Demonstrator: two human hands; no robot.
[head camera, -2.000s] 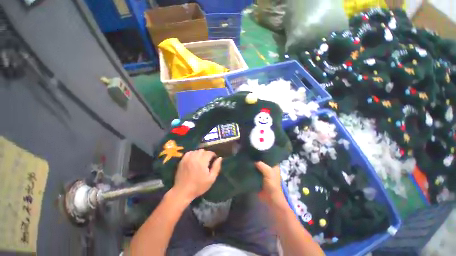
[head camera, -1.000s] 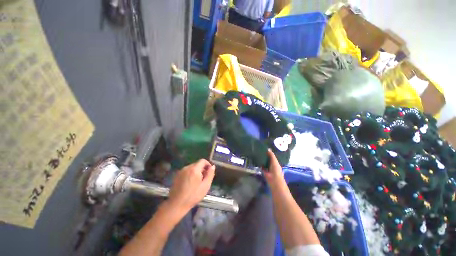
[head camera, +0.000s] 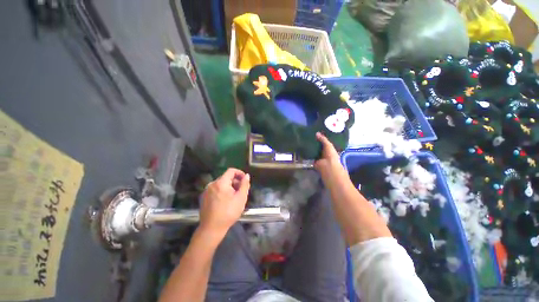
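Observation:
A stuffed dark green plush wreath (head camera: 269, 121) lies over the scale (head camera: 273, 158), whose lit displays show below its near edge. The blue scale top shows through the ring. My right hand (head camera: 328, 154) grips the wreath's near right edge, thumb on top, fingers hidden beneath. My left hand (head camera: 224, 194) is empty, fingers loosely curled together, in front of the metal filling nozzle (head camera: 263, 214) and hiding its middle. I cannot tell if it touches the nozzle. The nozzle's tip is bare.
Grey stuffing machine (head camera: 88, 82) at left. Cream basket (head camera: 286, 36) with yellow cloth behind the wreath. Blue mesh crate (head camera: 408, 97) with white fill and blue tub (head camera: 461, 236) with covers at right. Wreath pile (head camera: 490, 130) far right. White fill lies below the nozzle.
The wreath came off my lap area onto the scale between the first two frames. My left hand let go and moved to the nozzle. Since then the wreath lies flatter; my right hand stays on it.

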